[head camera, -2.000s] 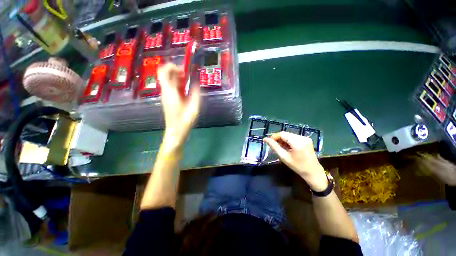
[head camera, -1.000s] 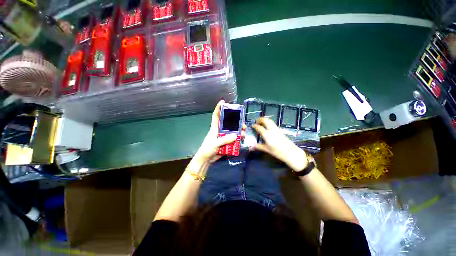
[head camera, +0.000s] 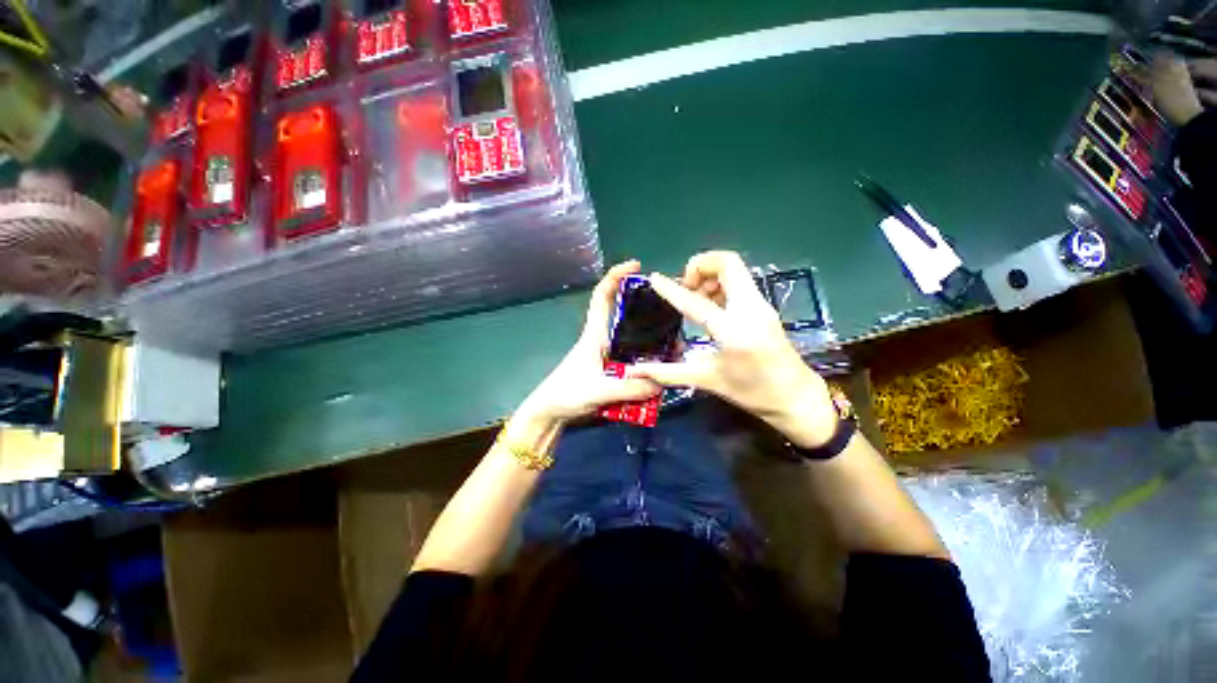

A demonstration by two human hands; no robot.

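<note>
My left hand (head camera: 577, 379) holds a red keypad phone (head camera: 634, 400) upright above the bench's front edge. A dark screen lens (head camera: 647, 324) lies over the phone's screen end. My right hand (head camera: 745, 350) reaches over from the right, its fingertips on the lens at the phone's top and side. Whether the lens is seated cannot be told. The lens blister tray (head camera: 798, 296) lies partly hidden behind my right hand, with dark framed lenses in it. The tall stack of phone trays (head camera: 374, 274) stands at the left, red phones in its top tray.
A white-wrapped tool with a black point (head camera: 921, 251) and a silver-white fixture (head camera: 1045, 270) lie right. A pink fan (head camera: 54, 234) and white carton (head camera: 174, 384) are left. A yellow tangled heap (head camera: 950, 400) is below the bench. Another person's hand shows at upper right.
My left hand has taken a phone from the tray stack and brought it to the front. My right hand has moved from the lens tray to the phone, with a lens now over its screen.
</note>
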